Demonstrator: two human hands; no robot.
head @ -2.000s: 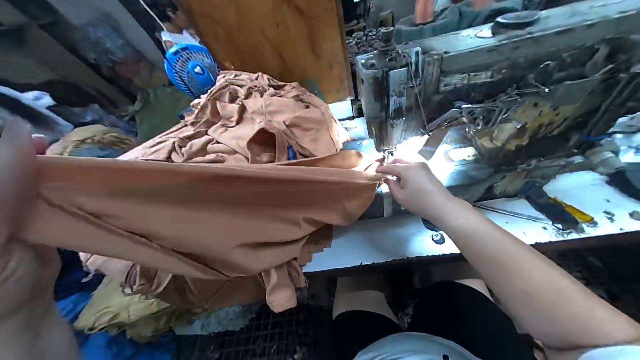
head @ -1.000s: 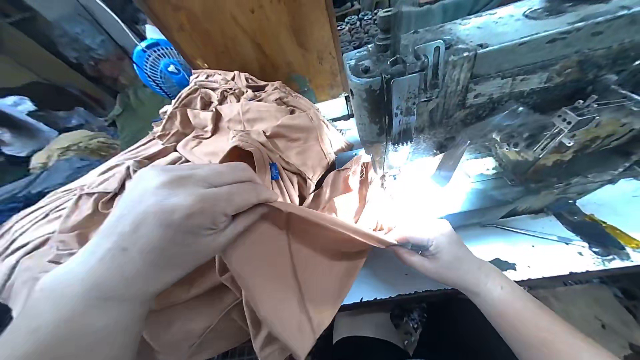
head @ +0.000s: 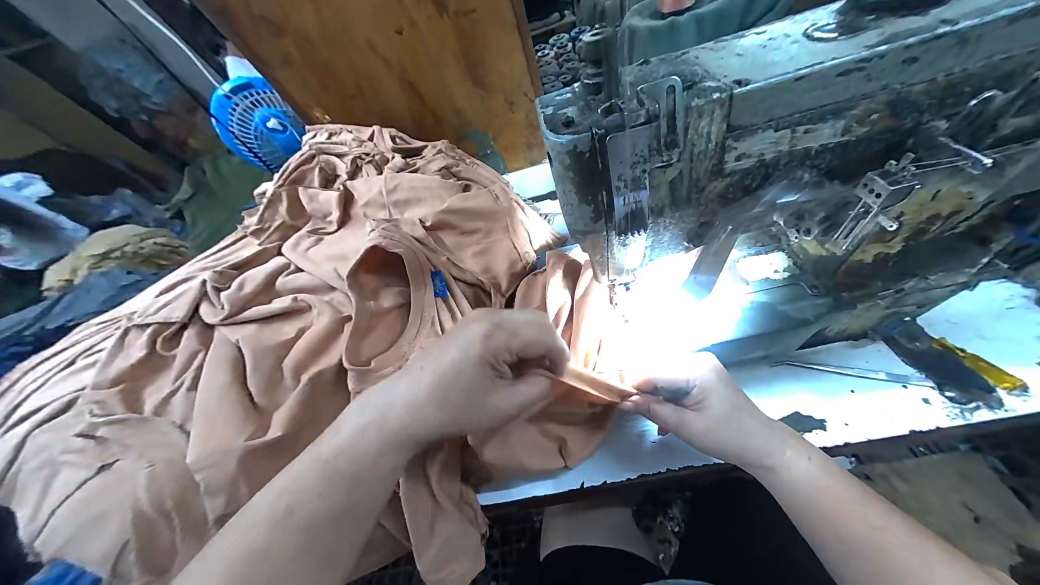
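Between my two hands a folded edge of tan fabric [head: 591,385] is stretched, just in front of the sewing machine's needle area. My left hand [head: 487,370] pinches its left end, fingers curled. Thumb and fingers of my right hand [head: 691,402] grip the right end over the white machine bed. The sewing machine [head: 642,154] stands behind, its lamp glare hiding much of the needle and presser foot. A big heap of tan garments [head: 268,317] lies to the left, with a round neckline and a small blue tag [head: 439,283] near my left hand.
A blue fan [head: 258,122] stands behind the heap, by a wooden board [head: 390,65]. Metal tweezers [head: 853,374] and a yellow-handled tool [head: 983,366] lie on the white worktop at right. Thread spools [head: 559,61] sit behind the machine head. Other cloth is piled at far left.
My left hand, at the far left edge two seconds ago with the cloth stretched wide, is now close to my right hand. My right hand has left the needle area for the front of the bed.
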